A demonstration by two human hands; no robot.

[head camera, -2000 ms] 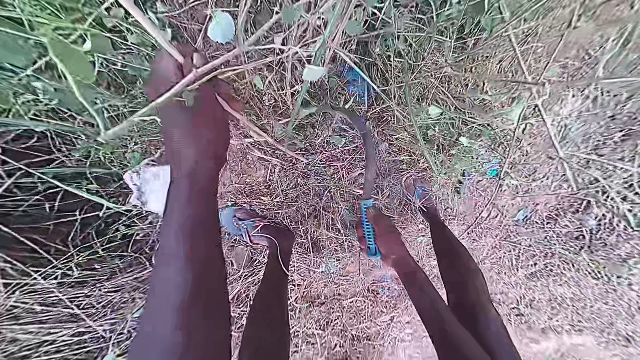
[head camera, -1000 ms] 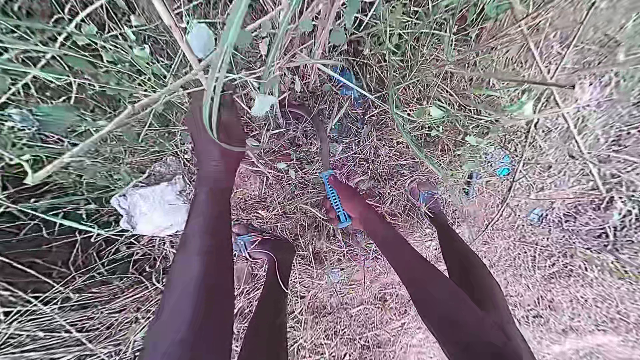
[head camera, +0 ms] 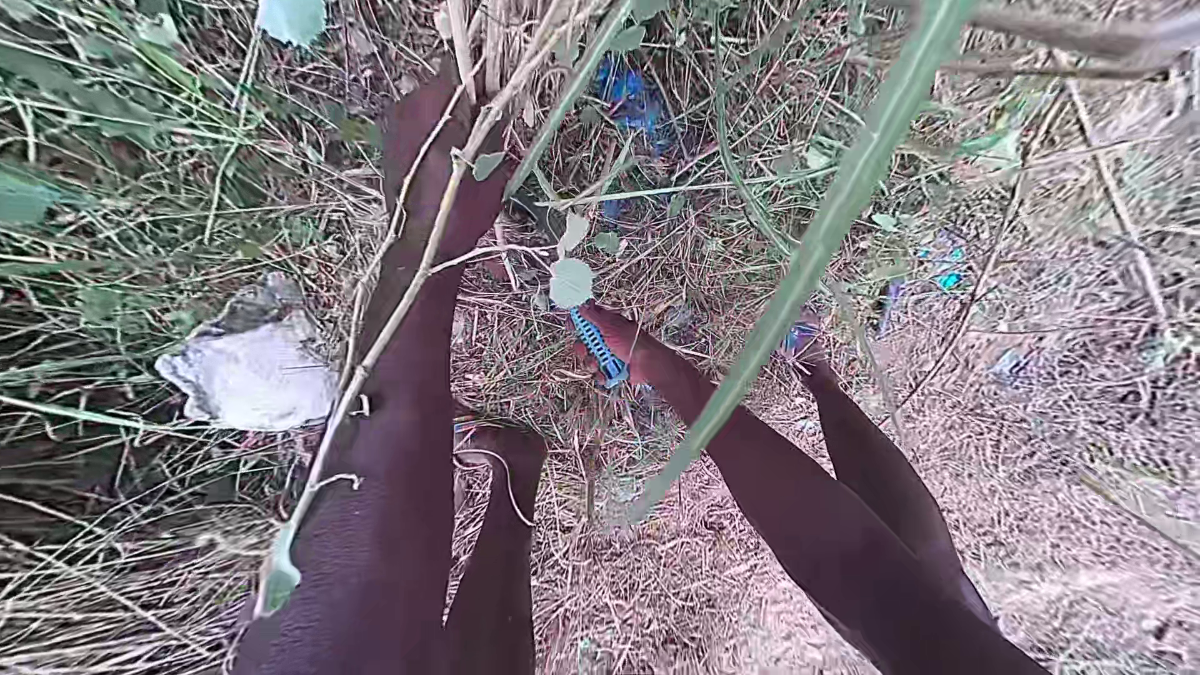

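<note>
My left hand (head camera: 445,155) is closed around a bunch of dry plant stems (head camera: 497,56) at the upper left centre. In my right hand (head camera: 628,342) is the blue patterned handle (head camera: 598,347) of a curved-bladed tool, most likely a sickle. Its blade is mostly hidden now behind leaves and grass near the base of the stems, below and right of my left hand. A pale round leaf (head camera: 571,282) hangs over the front end of the handle. A thin branch (head camera: 412,291) lies across my left forearm.
A whitish crumpled piece (head camera: 262,370) lies in the grass on the left. Blue litter (head camera: 633,98) is among the weeds beyond the tool. A long green blade of grass (head camera: 806,262) crosses the view close up. My feet and legs (head camera: 886,469) are on dry, grass-covered ground.
My right hand has moved left with the tool, toward the base of the stems. The blade, plain to see two seconds ago, is now mostly hidden. My left hand still grips stems.
</note>
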